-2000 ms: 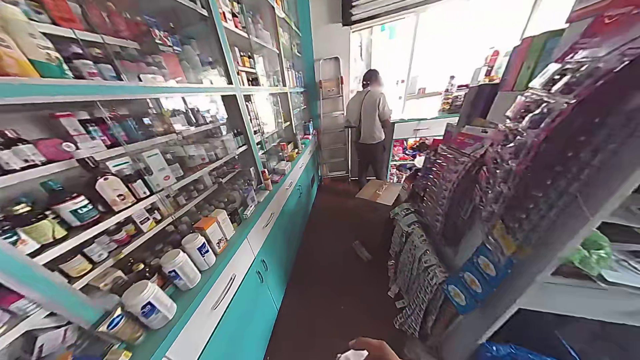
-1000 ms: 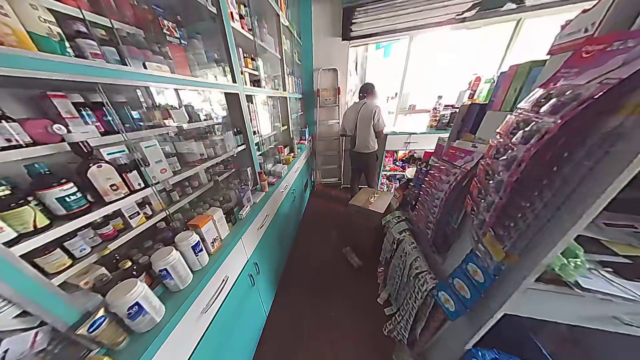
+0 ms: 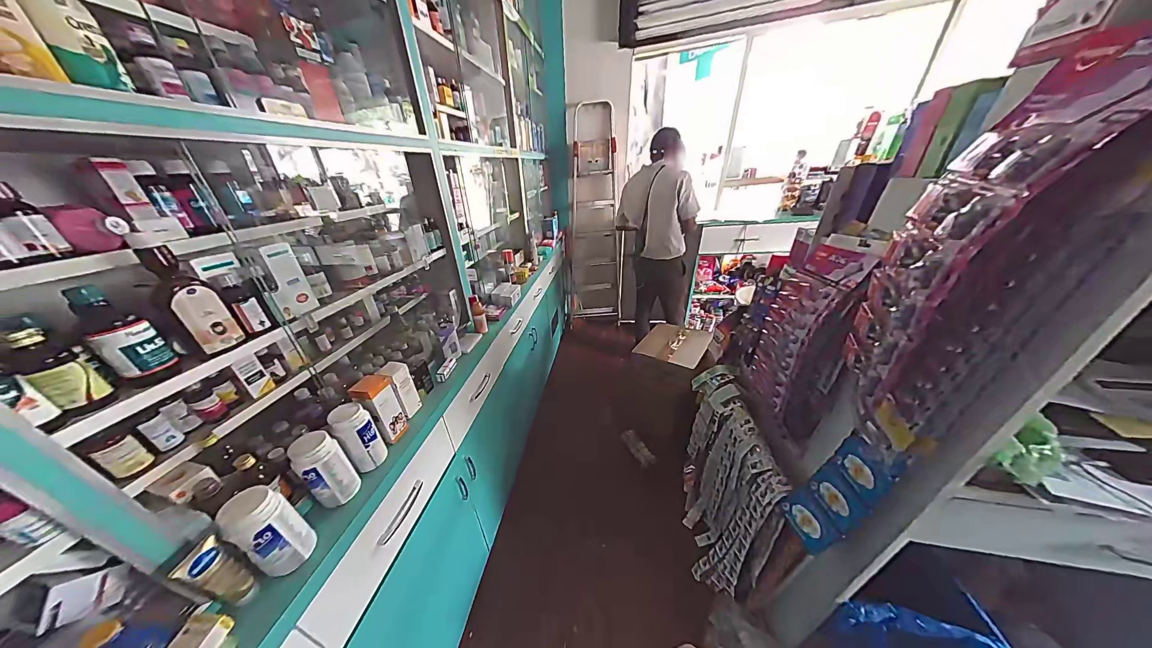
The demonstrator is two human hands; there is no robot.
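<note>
Neither my left hand nor my right hand shows clearly; a tiny pale sliver at the bottom edge is too small to identify. White plastic jars (image 3: 266, 531) with blue labels stand in a row on the teal counter ledge (image 3: 427, 430) at the left. Beside them are an orange-and-white carton (image 3: 380, 407) and a gold-coloured container (image 3: 214, 569). Bottles, among them a dark bottle with a teal cap (image 3: 121, 337), fill the shelves behind sliding glass. Strips of small packets (image 3: 733, 477) hang at the right of the aisle, below blister-packed goods (image 3: 792, 346).
A dark floor (image 3: 585, 558) runs between the teal cabinets (image 3: 441, 549) and the right-hand display. A cardboard box (image 3: 673, 346) stands in the aisle, with a small packet (image 3: 637, 447) on the floor near it. Beyond are a person (image 3: 660, 229), facing away, and a stepladder (image 3: 594, 216).
A hand with something whitish at its fingers showed at the bottom edge two seconds ago; it has gone from view. The person by the window has turned further away.
</note>
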